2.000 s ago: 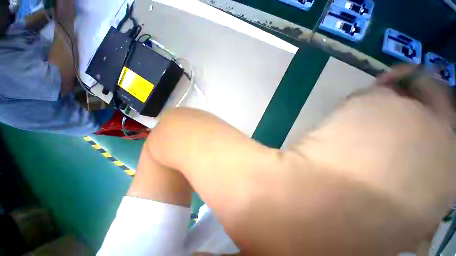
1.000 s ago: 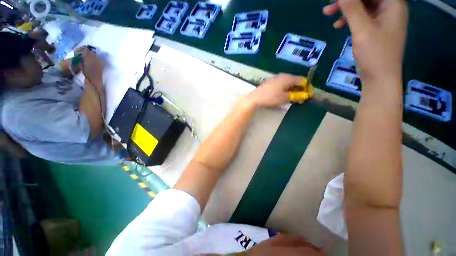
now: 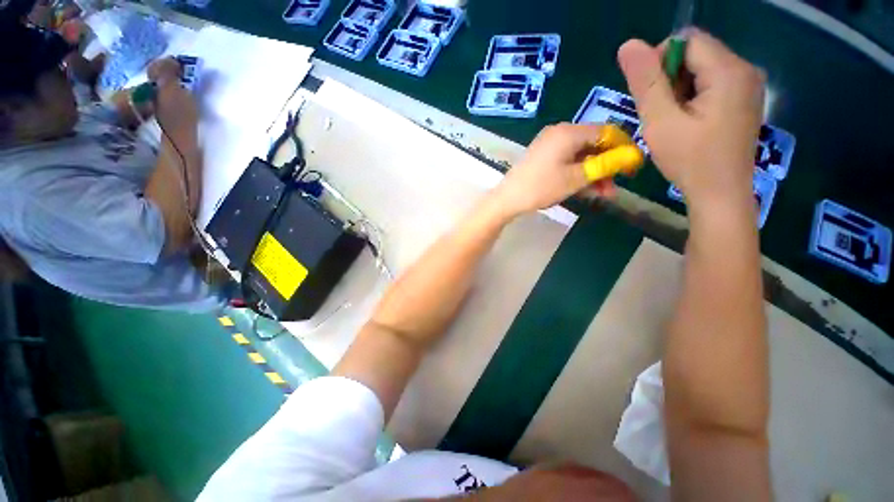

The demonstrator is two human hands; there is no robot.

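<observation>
My left hand [image 3: 578, 165], with yellow finger cots [image 3: 613, 157] on its fingertips, is at the belt's near edge beside a pale-blue case [image 3: 606, 106]. Its fingertips are close together; whether they pinch a small part cannot be seen. My right hand [image 3: 694, 118] is raised over the belt, closed around a green-handled tool [image 3: 674, 56] whose thin end points up and away. The hand partly covers another pair of blue cases [image 3: 772, 149]. The cases hold small black and silver parts.
More blue cases [image 3: 507, 90] lie along the dark green belt [image 3: 588, 25]. A black box [image 3: 284, 257] with a yellow label and cables sits on the bench at left. A neighbour [image 3: 108, 186] works there over a white sheet [image 3: 240, 78]. A crumpled white cloth [image 3: 644, 422] lies by my right forearm.
My right hand has come down and left, and the green tool now shows in it. My left hand has moved slightly right and up. The cases have shifted right in view.
</observation>
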